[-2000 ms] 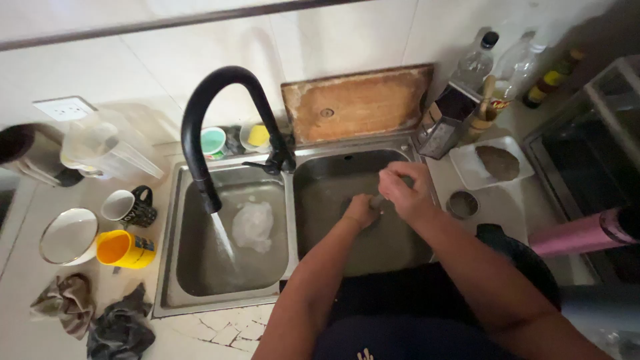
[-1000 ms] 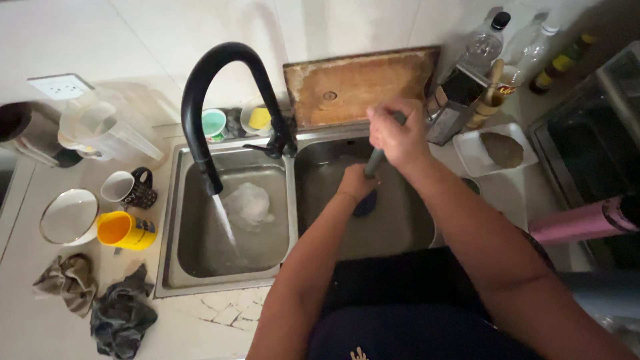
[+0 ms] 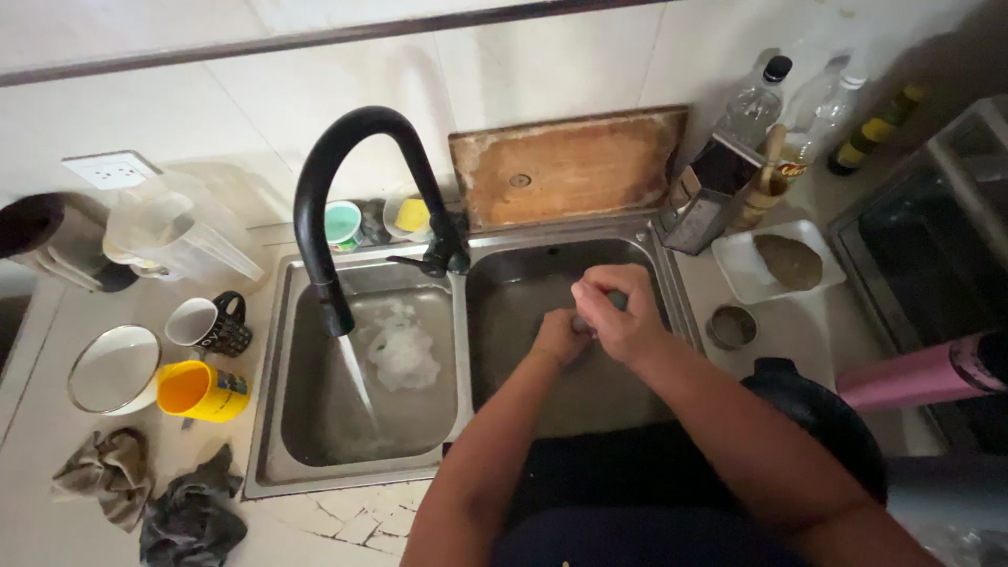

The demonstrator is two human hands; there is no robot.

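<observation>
Both hands are over the right basin of a steel double sink. My right hand is closed around the grey handle of a tool, its tip showing past the fingers. Just below and to the left, my left hand grips the same tool lower down. The tool's lower end is hidden by the hands. Water runs from the black faucet into the left basin, where white foam floats.
A wooden board leans on the wall behind. Mugs, a white bowl, a yellow cup and cloths lie left. At right are a box grater, a white tray, a small metal ring and a pink bottle.
My right hand has come down toward my left hand from its higher place a second ago. The handle that stood out between the hands is now mostly covered. Water keeps running.
</observation>
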